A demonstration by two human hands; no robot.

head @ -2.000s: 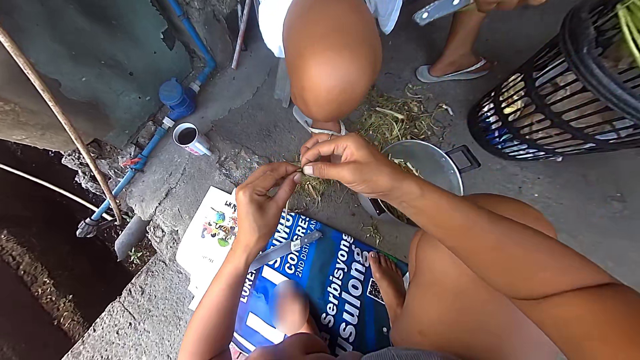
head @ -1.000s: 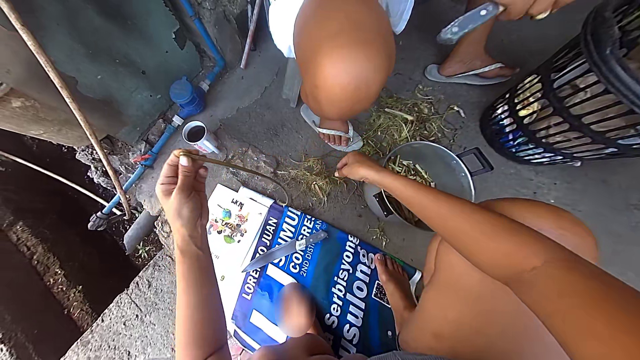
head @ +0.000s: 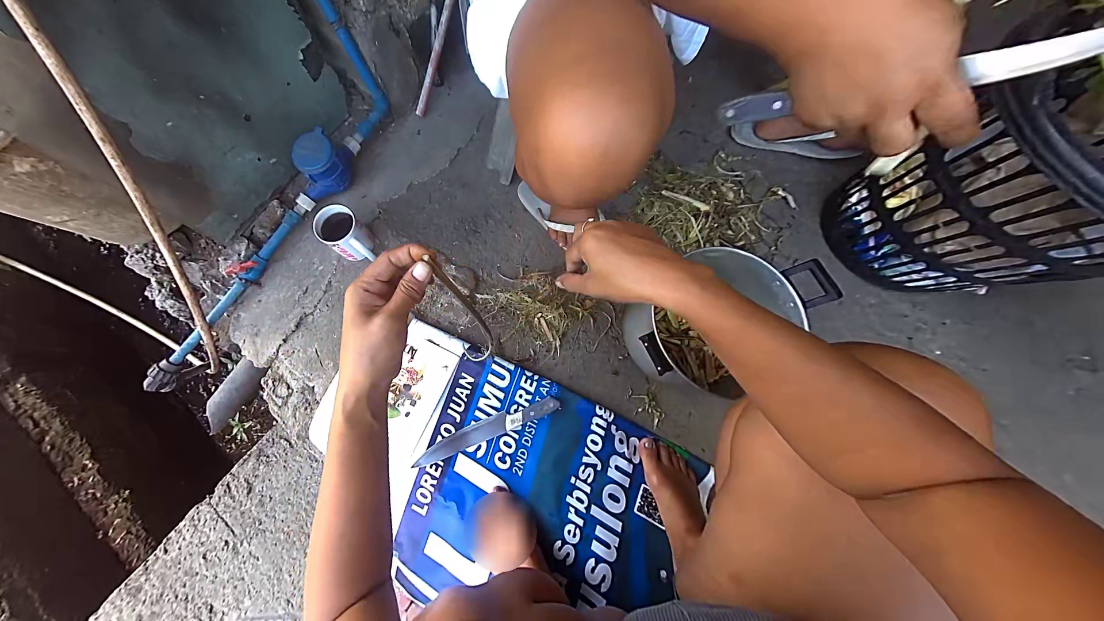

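My left hand (head: pixel 388 289) pinches one end of a long, thin brown-green plant strip (head: pixel 463 297), which curls at its lower end above the printed tarpaulin (head: pixel 552 483). My right hand (head: pixel 621 263) is over the plant scraps near the pot, its fingertips drawn together; whether they hold a fiber cannot be told. A metal pot (head: pixel 742 267) with dark handles lies partly under my right forearm, with cut plant pieces (head: pixel 690 349) inside. Stringy peelings (head: pixel 548 310) lie on the ground between my hands. A kitchen knife (head: pixel 487 431) rests flat on the tarpaulin.
A co-worker's hand (head: pixel 880 78) and bent knee (head: pixel 591 103) are close by at the top. A black plastic basket (head: pixel 957 207) stands at the right. More plant scraps (head: pixel 703 203) lie behind the pot. A mug of dark liquid (head: pixel 341 231) stands near the blue pipe (head: pixel 289 233) and water meter (head: pixel 319 159).
Two seconds ago my hands were together; they parted, the left one holding the strip. Since one second ago, the strip has swung from sideways to hanging down. The co-worker's hand has come further into view.
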